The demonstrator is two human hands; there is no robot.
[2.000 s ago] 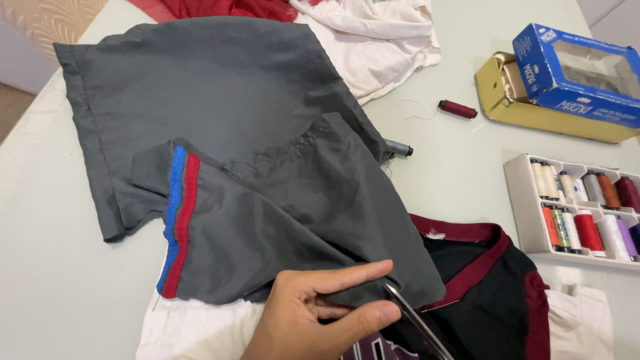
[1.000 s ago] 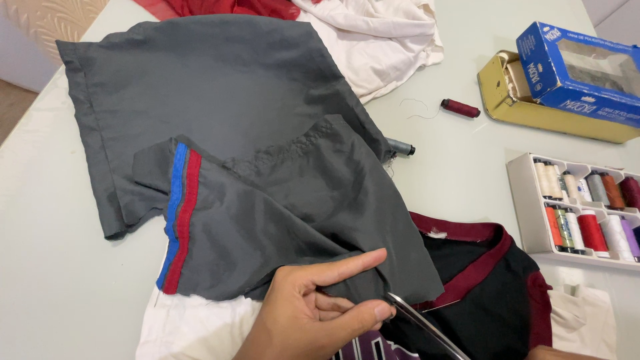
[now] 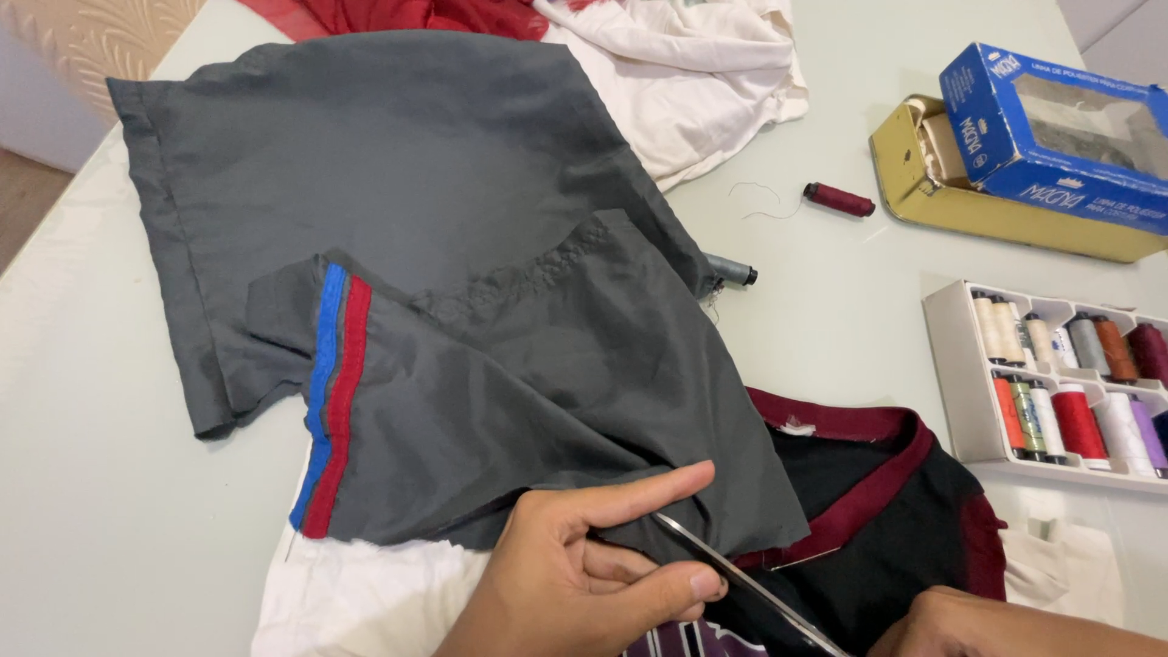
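A dark grey fabric piece (image 3: 566, 392), with blue and red stripes on its left side, lies over other garments. My left hand (image 3: 593, 557) holds its lower edge, index finger stretched across the cloth, thumb below. A slim metal blade, apparently of scissors (image 3: 757, 584), runs between that thumb and index finger, its tip by the grey cloth. At the bottom right edge is my right hand (image 3: 976, 625), beside the blade's lower end; its fingers and the handles are mostly cut off. Under the grey piece lies a black garment with a maroon neckband (image 3: 858, 534), a needle or pin on it.
Larger grey cloth (image 3: 365, 155) spreads behind, near white fabric (image 3: 684, 82) and red fabric (image 3: 411, 18). On the right are a maroon thread spool (image 3: 839, 200), a yellow tin (image 3: 1004, 219) under a blue thread box (image 3: 1049, 187), and a white spool tray (image 3: 949, 365). A grey spool (image 3: 730, 270) peeks out.
My right hand has come further into view at the bottom right. The blade has shifted left, its tip now further in under my left index finger.
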